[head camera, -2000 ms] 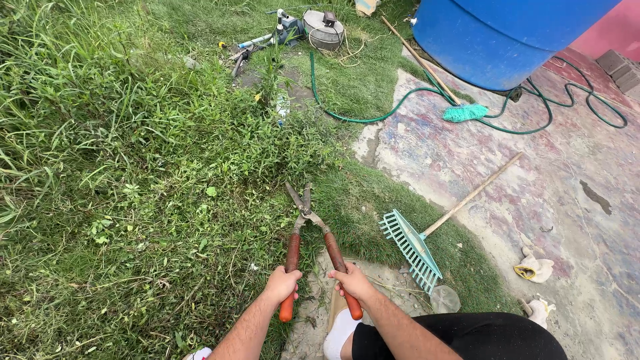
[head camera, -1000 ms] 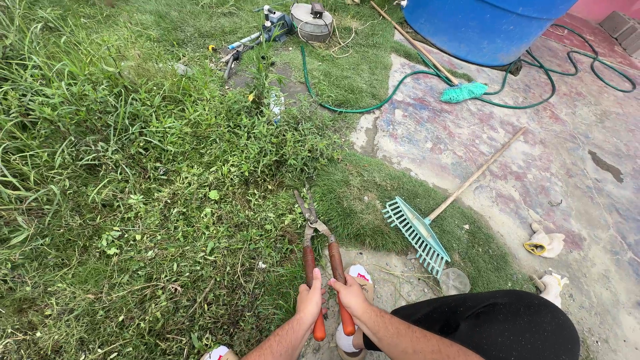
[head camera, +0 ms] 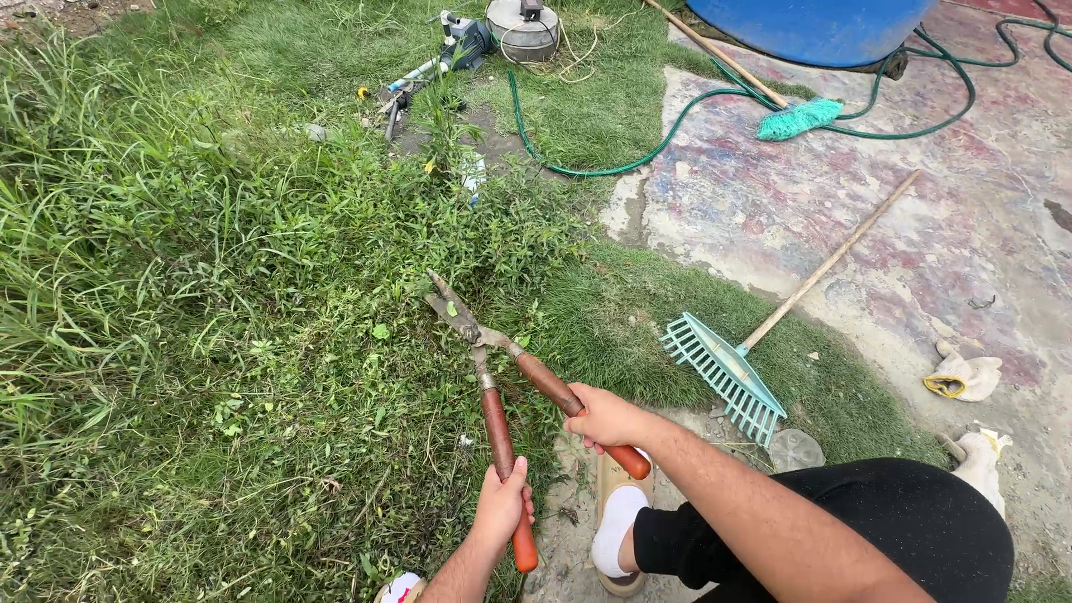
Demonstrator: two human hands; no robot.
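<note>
Both hands hold a pair of hedge shears [head camera: 477,335] with brown handles and orange ends. My left hand [head camera: 502,502] is closed round the lower part of the left handle. Around the right handle, near its orange end, is my right hand [head camera: 605,416]. The metal blades point up and left over the cut grass, beside a clump of leafy weeds [head camera: 502,226]. They look nearly closed, with bits of leaf on them.
A light-green plastic rake [head camera: 727,377] lies right of the shears. Beyond are a green hose [head camera: 620,172], a teal broom [head camera: 798,119], a blue tank [head camera: 812,29] and a pump [head camera: 469,43]. Work gloves [head camera: 963,374] lie on the concrete at right. Tall grass [head camera: 75,209] stands at left.
The shears have swung so that their blades point more to the left. My hands have moved apart from where they were close together one second ago, the right one now higher than the left.
</note>
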